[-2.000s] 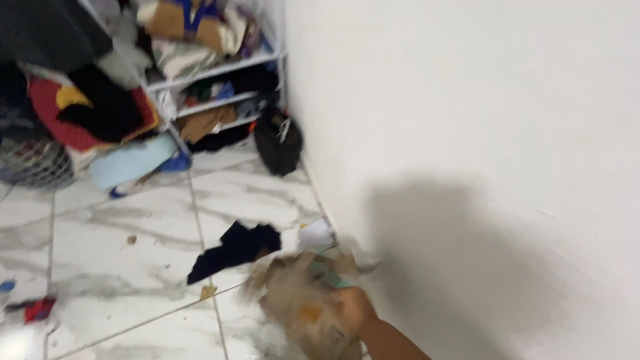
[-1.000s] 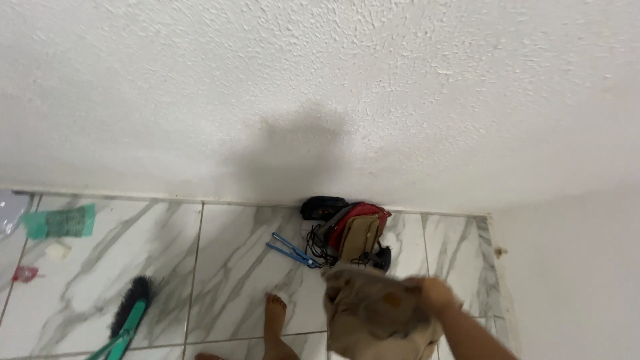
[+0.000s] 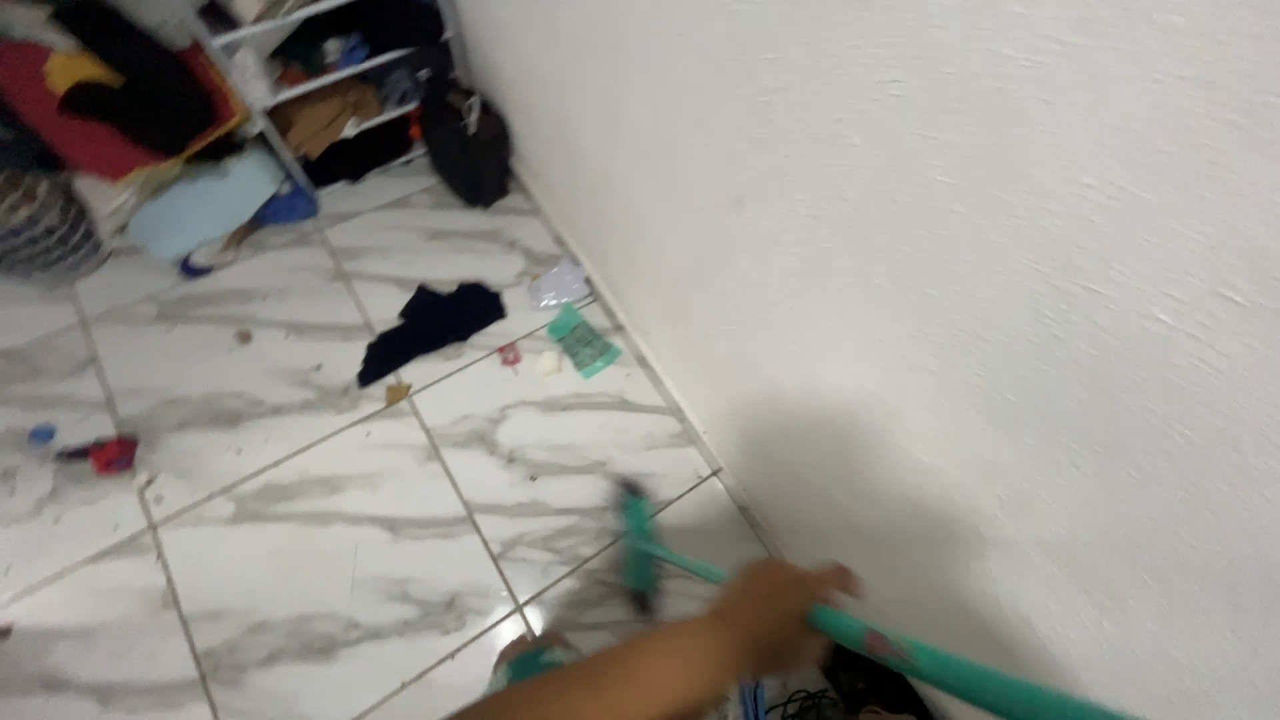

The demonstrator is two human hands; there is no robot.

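Observation:
My left hand point(image 3: 780, 615) reaches in from the lower middle and is closed around the green handle of a broom point(image 3: 930, 665). The handle runs from the lower right corner down to the green broom head point(image 3: 637, 545), blurred, with dark bristles near the floor by the wall. Beyond the head lie a green printed packet point(image 3: 584, 342), a clear plastic wrapper point(image 3: 560, 285), a small pale piece point(image 3: 549, 363) and a small red wrapper point(image 3: 510, 354). A dark navy cloth point(image 3: 435, 325) lies left of them. My right hand is out of view.
The white wall point(image 3: 900, 250) rises along the right. At the upper left stand a white shelf rack point(image 3: 330, 80) with clothes, a black bag point(image 3: 465, 145) and a woven basket point(image 3: 45, 230). A red item point(image 3: 113, 455) is on the tiles at left. Dark items with cords point(image 3: 805, 705) lie at the bottom edge.
The broom, on the floor one second ago, is now held in my left hand. My right hand, which held a beige cloth item, has left the view with it. The view has swung strongly.

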